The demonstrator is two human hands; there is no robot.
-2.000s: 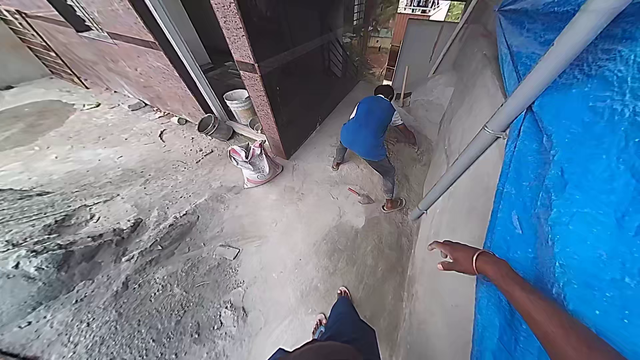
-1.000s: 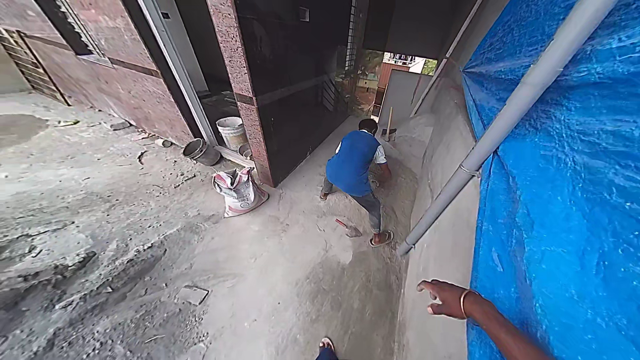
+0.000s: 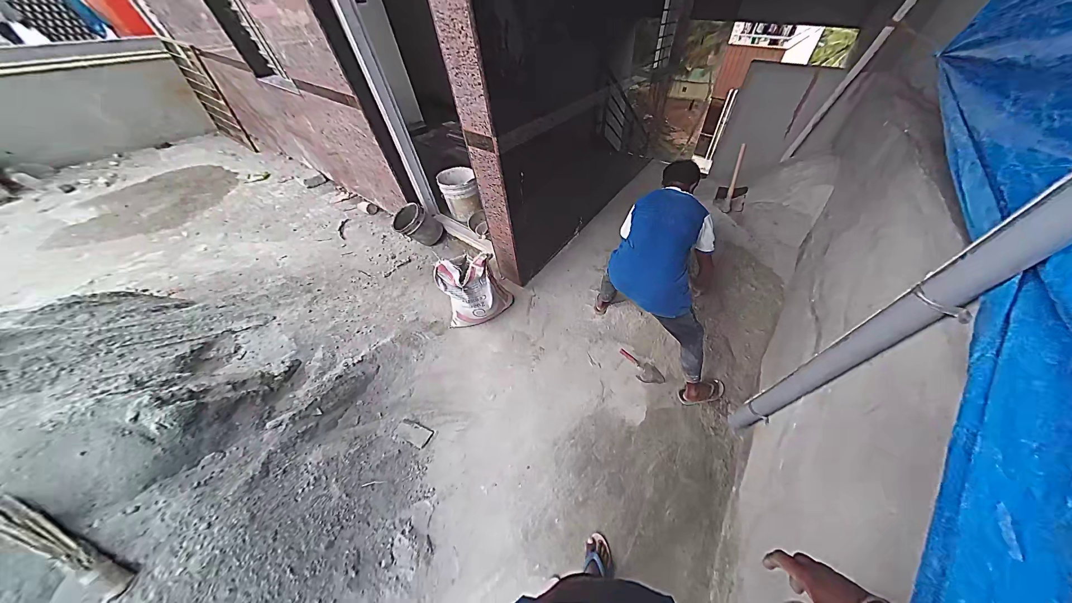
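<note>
My right hand (image 3: pixel 816 578) shows at the bottom right edge, fingers apart and holding nothing, over the grey cement slope beside the blue tarpaulin (image 3: pixel 997 435). My left hand is out of view. Ahead, a co-worker in a blue top (image 3: pixel 662 251) bends low over the cement floor, the hands mostly hidden by the body. Behind the co-worker's feet lies a trowel with a red handle (image 3: pixel 643 367). A shovel (image 3: pixel 734 180) with a wooden handle stands beyond the co-worker, near the wall.
A grey pipe (image 3: pixel 904 310) slants across the right side. At the granite pillar (image 3: pixel 473 126) are a printed sack (image 3: pixel 471 289), a dark bucket (image 3: pixel 417 224) and a whitish bucket (image 3: pixel 459 193). Left lies a heap of grey sand or mortar (image 3: pixel 126 402), with a bundle of sticks (image 3: pixel 50 536) at its lower edge.
My right hand has dropped lower toward the bottom edge of the view. The co-worker stays bent over in about the same place.
</note>
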